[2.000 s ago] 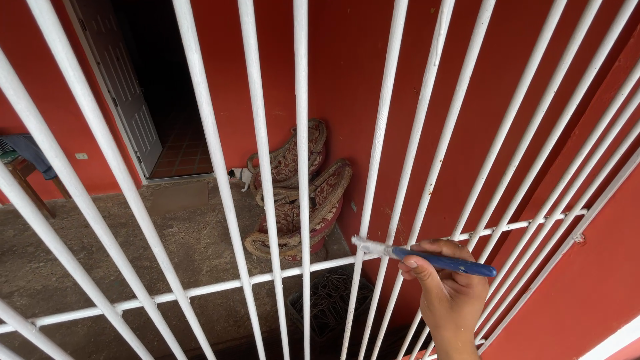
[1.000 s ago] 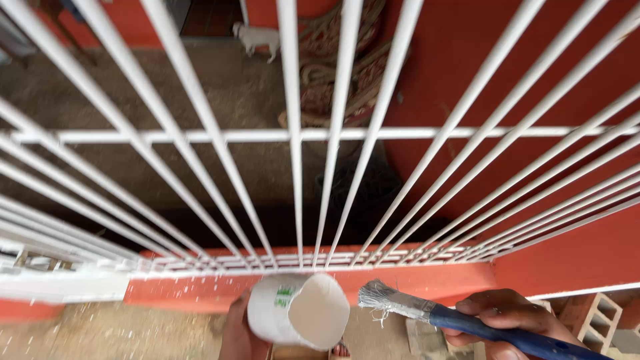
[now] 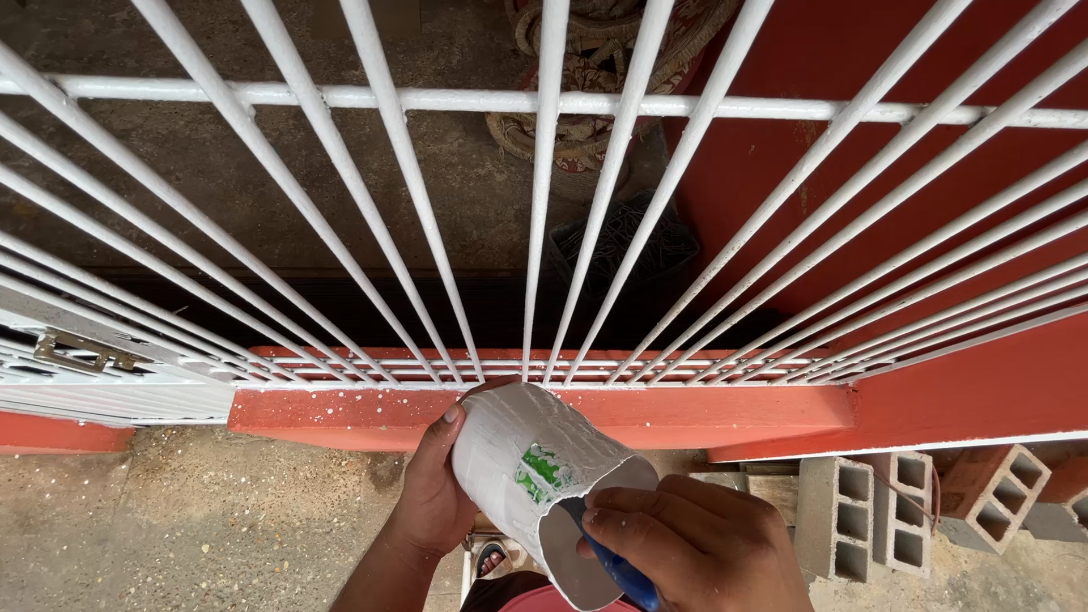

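My left hand (image 3: pixel 438 480) grips a paint-coated white container (image 3: pixel 501 450) with a green patch, tilted so that its cut mouth faces down and right. At that mouth, my right hand (image 3: pixel 680 535) holds a paintbrush by its blue handle (image 3: pixel 616 561); the bristles are hidden inside the container. Beyond both hands stand the white-painted metal bars (image 3: pixel 544 187) of a grille, joined by a horizontal crossbar (image 3: pixel 476 100).
A red ledge (image 3: pixel 340 412) spattered with white paint runs beneath the grille. Concrete blocks (image 3: pixel 837 510) stand at lower right. Behind the bars are woven, patterned items (image 3: pixel 586 81) and a dark crate (image 3: pixel 625 242). A metal latch (image 3: pixel 89 350) is at left.
My right hand has brought the brush from the bars down into the container's mouth. My left hand and the container have come into view. The view has tilted downward.
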